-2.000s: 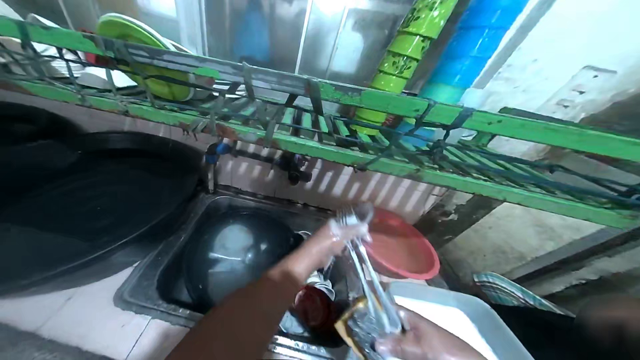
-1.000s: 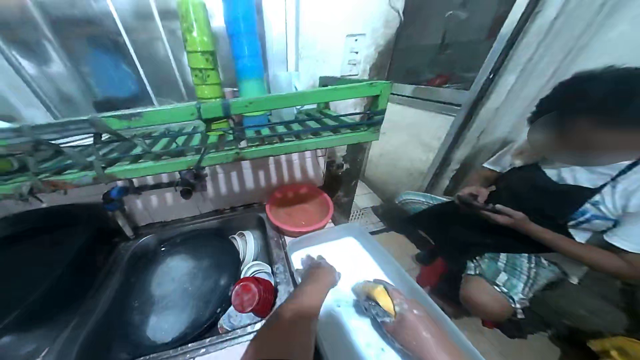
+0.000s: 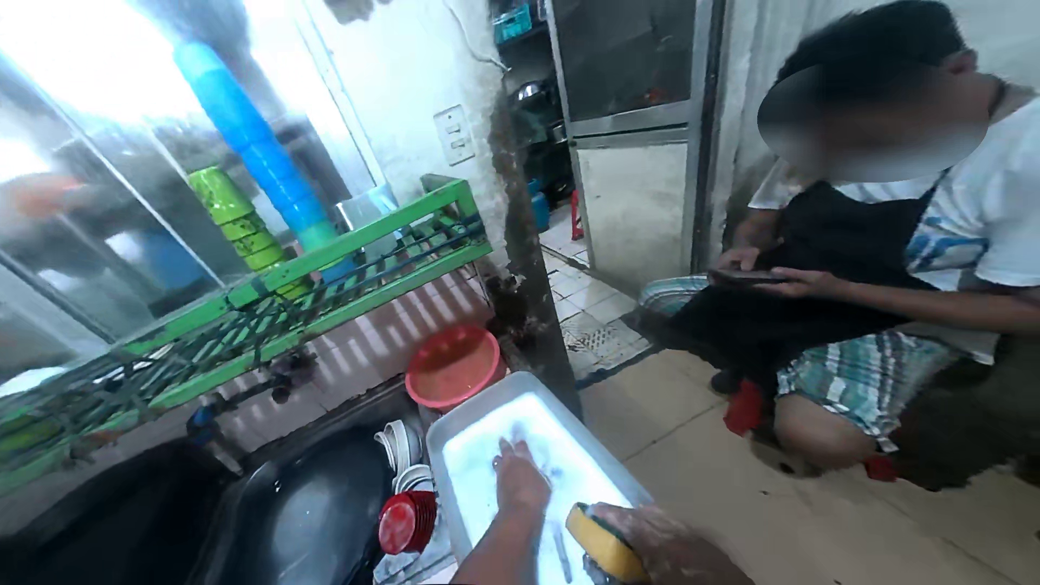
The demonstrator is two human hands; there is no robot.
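Observation:
A white rectangular basin [image 3: 469,487] of milky, soapy water stands at the lower middle. My left hand [image 3: 522,479] reaches into it, with the fingertips at the suds; whether it grips anything there cannot be told. Over the basin's near right side, my right hand [image 3: 658,540] holds a yellow and dark green sponge [image 3: 603,546]. Some metal utensils [image 3: 562,552] show in the water just left of the sponge. Stacked red bowls [image 3: 406,522] and white bowls [image 3: 398,449] sit left of the basin.
A large dark pan [image 3: 325,508] lies in the sink, below a faucet [image 3: 215,431]. Behind the basin is a red plastic tub [image 3: 455,370]. A green rack [image 3: 325,325] holds stacked cups. At right, a seated person [image 3: 853,236] holds a phone.
Two seconds ago metal utensils were held up between my hands; now my left hand is down in the basin's water. The view has swung right, bringing the seated person in.

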